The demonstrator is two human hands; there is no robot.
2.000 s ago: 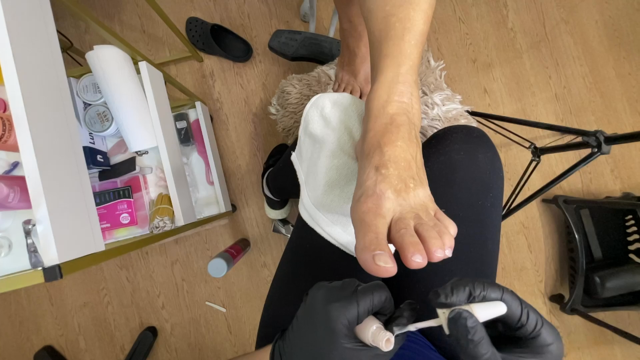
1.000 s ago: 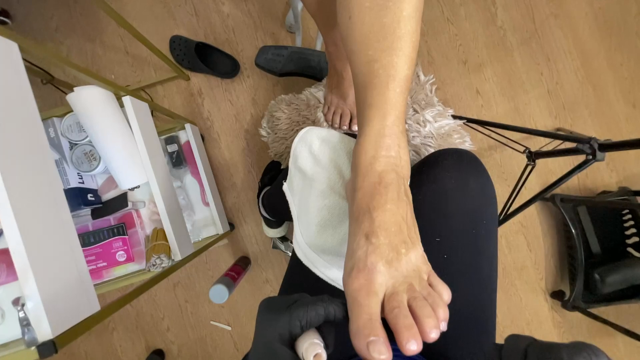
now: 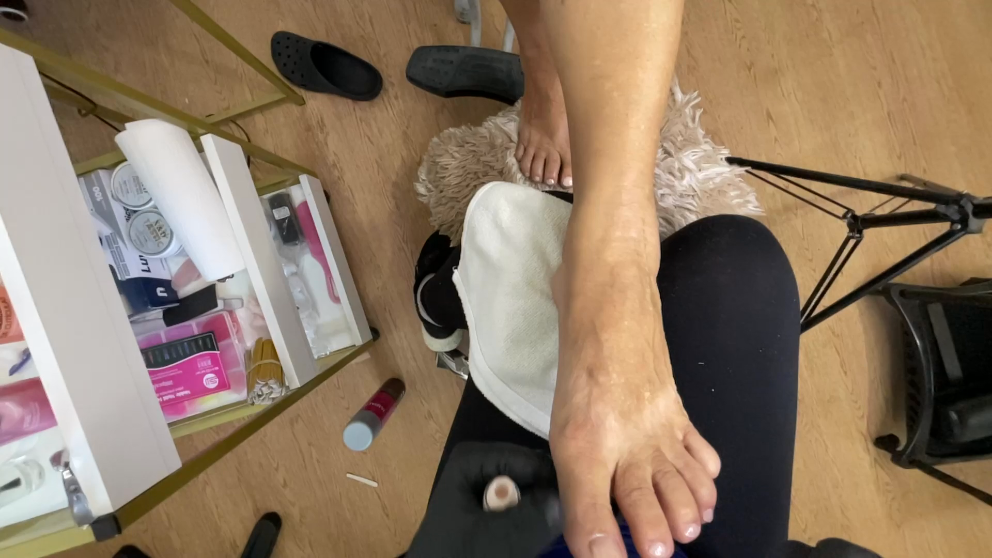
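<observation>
Another person's bare foot (image 3: 620, 411) rests across my dark-clothed lap, over a white towel (image 3: 511, 302). My left hand (image 3: 480, 504), in a black glove, holds a small open nail polish bottle (image 3: 501, 493) beside the big toe, its mouth facing up. Of my right hand (image 3: 829, 549), only a sliver of black glove shows at the bottom edge, so what it holds is hidden. The toenails look glossy. The person's other bare foot (image 3: 545, 147) stands on a fluffy beige cover (image 3: 465, 167).
At the left, open white drawers (image 3: 260, 263) hold a paper roll (image 3: 182, 198), tins, a pink box and bundled sticks. A spray can (image 3: 374, 415) and black clogs (image 3: 325, 66) lie on the wood floor. Black tripod legs (image 3: 876, 221) and a black cart (image 3: 945, 372) stand right.
Two seconds ago both hands were together below the toes, with a white-handled polish brush in my right hand. My right hand has since moved mostly out of view. The foot appears larger and lower.
</observation>
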